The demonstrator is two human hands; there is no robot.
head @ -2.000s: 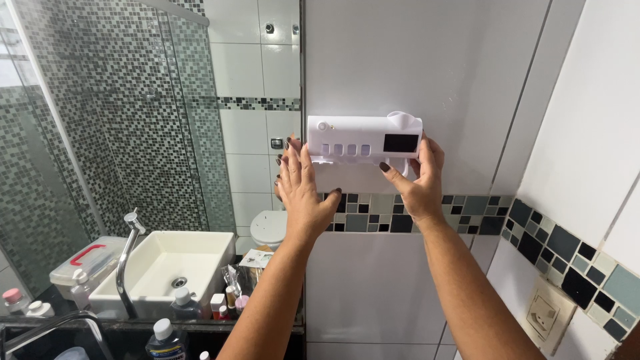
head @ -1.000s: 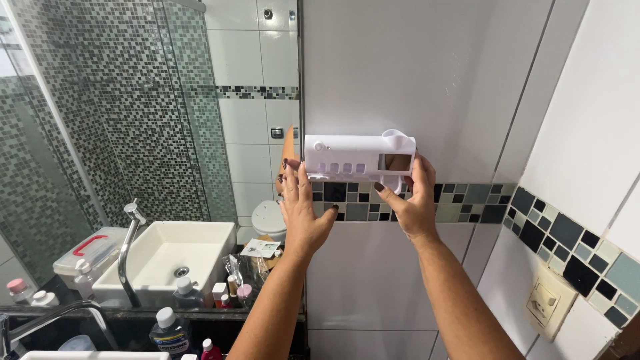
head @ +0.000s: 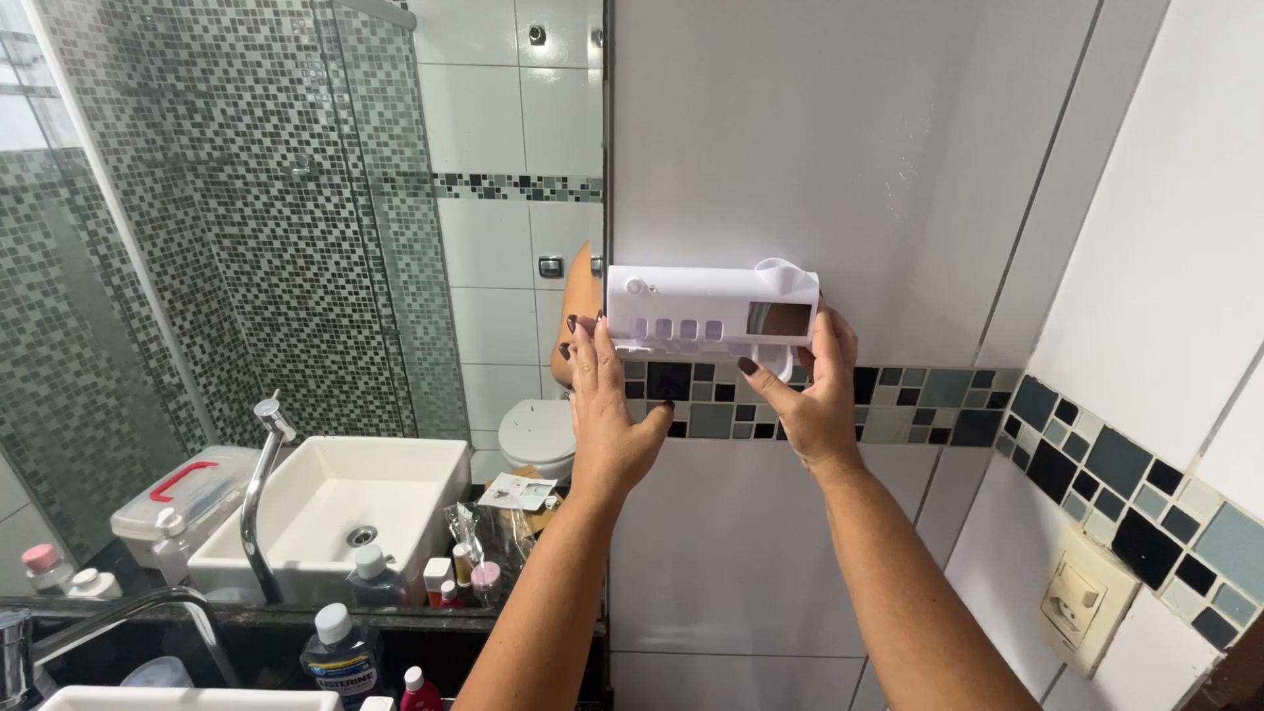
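A white plastic toothbrush holder (head: 691, 296) with a row of slots, a dark panel and a round cup-like part on top lies against the tiled wall, just above the mosaic strip and beside the mirror's edge. My left hand (head: 614, 415) touches its left end with the fingertips, thumb spread below. Around its right end are the fingers of my right hand (head: 820, 390), the thumb at the lower edge. Whether the holder is fixed to the wall cannot be told.
The mirror (head: 513, 118) at left reflects a basin, shower glass and toilet. Below it stand a chrome faucet (head: 138, 602), a white basin (head: 188, 699), a Listerine mouthwash bottle (head: 341, 657) and a small red bottle (head: 421, 691). A power outlet (head: 1074, 597) is on the right wall.
Both hands have moved the holder down the wall and slightly left; its lower edge was well above the mosaic strip two seconds ago and is now close to it.
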